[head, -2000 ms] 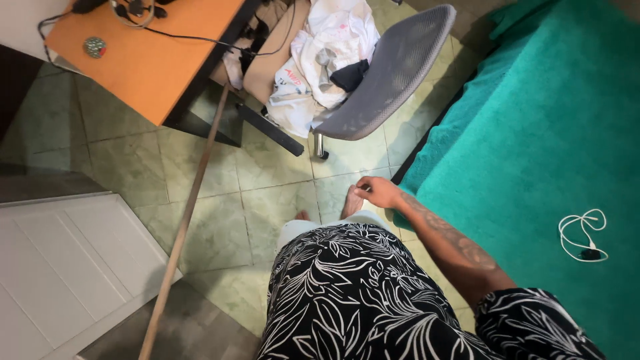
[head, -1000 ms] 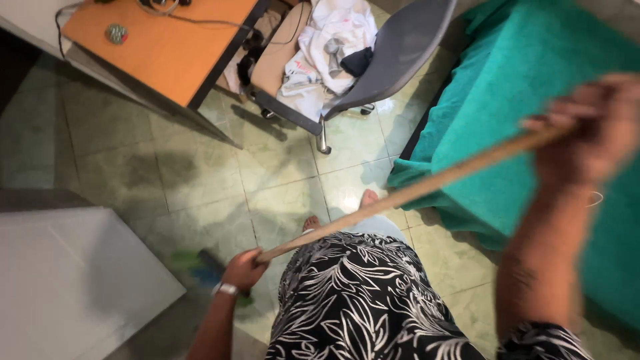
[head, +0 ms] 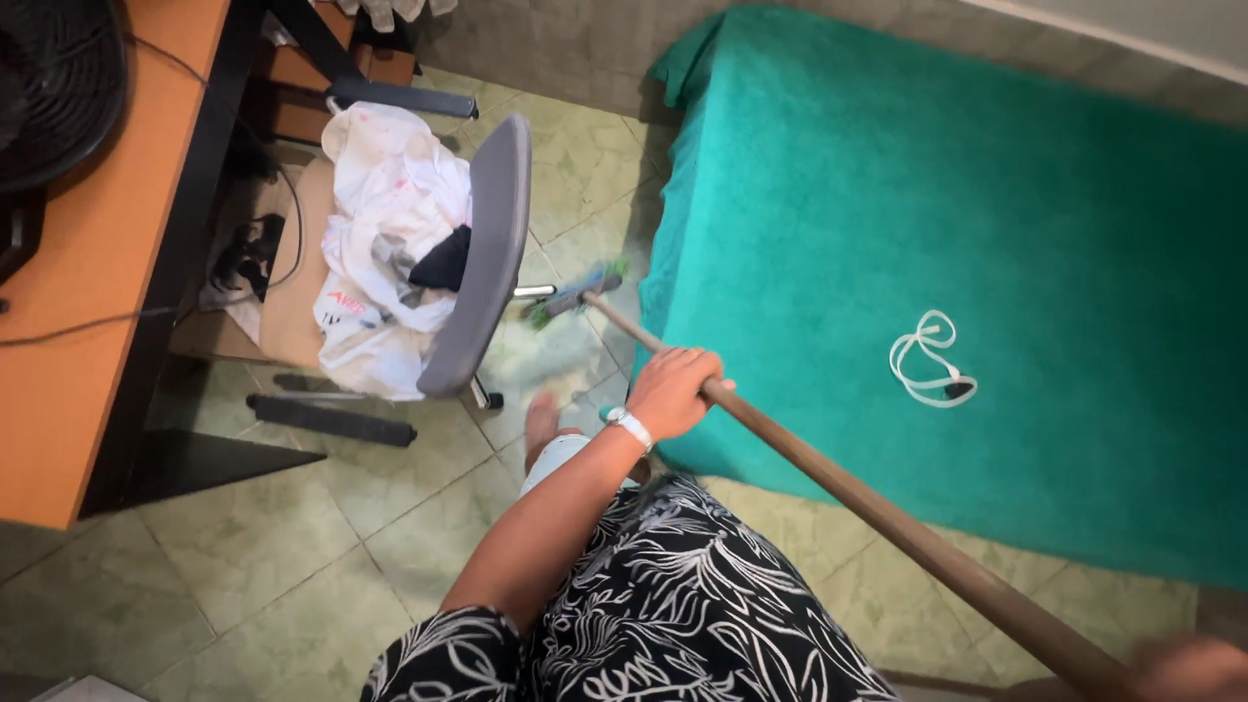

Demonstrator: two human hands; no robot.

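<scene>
My left hand, with a watch on its wrist, is closed around the wooden handle of a broom, beside the corner of the teal-covered bed. The broom's head, with green and blue bristles, is blurred over the tiled floor between the office chair and the bed. At the bottom right edge, my right hand is blurred and partly cut off, at the upper end of the handle. The handle slants from the lower right to the head at the centre.
An office chair holding crumpled white cloths stands at the orange desk, with a black fan on it. A bed with a teal cover fills the right; a white cable lies on it. My bare foot is on the tiles.
The broom's head has moved from the lower left, beside my left hand, to between the chair and bed. My right hand has moved to the lower right edge. The view has shifted.
</scene>
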